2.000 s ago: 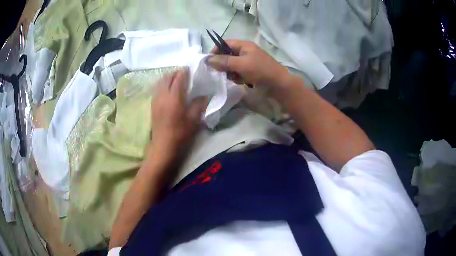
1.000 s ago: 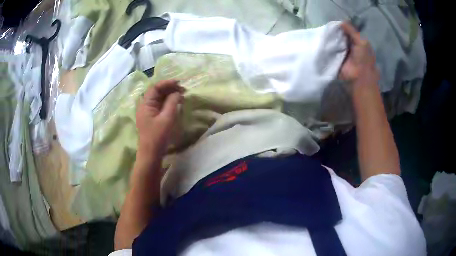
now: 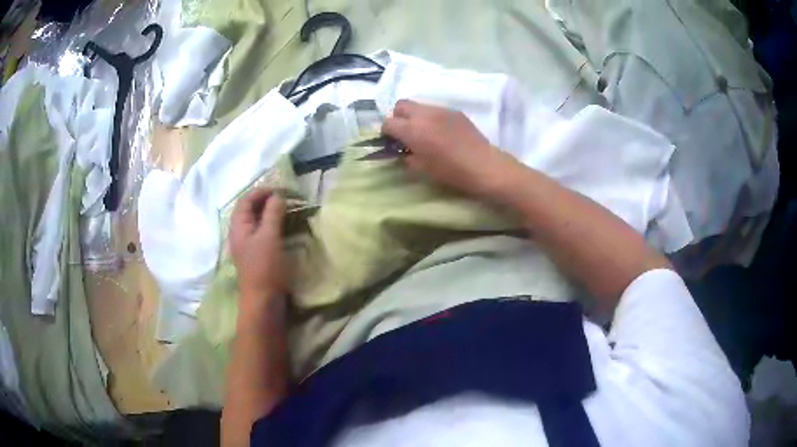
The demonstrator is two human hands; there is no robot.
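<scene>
A yellow-green dress (image 3: 349, 253) with white sleeves lies in front of me on a black clothes hanger (image 3: 336, 65), whose hook sticks out above the neckline. My right hand (image 3: 441, 144) pinches the dress at the right side of the neck opening. The dark tips of the thread snips (image 3: 380, 150) show under its fingers. My left hand (image 3: 260, 231) is at the left side of the neck opening with fingertips together on the cloth edge; it is slightly blurred. The left white sleeve (image 3: 179, 227) hangs curved, and the right white sleeve (image 3: 612, 166) lies spread beyond my right forearm.
A spare black hanger (image 3: 122, 105) lies at the left on clear plastic (image 3: 100, 44) and another green dress (image 3: 39, 201). Pale green garments (image 3: 664, 113) are heaped at the far side and right. Bare wooden table (image 3: 122, 323) shows at the left.
My right hand has let go of the right sleeve and moved left to the neckline, where the snips' tips show. The sleeve has dropped flat. The view has shifted, so the hangers appear further right.
</scene>
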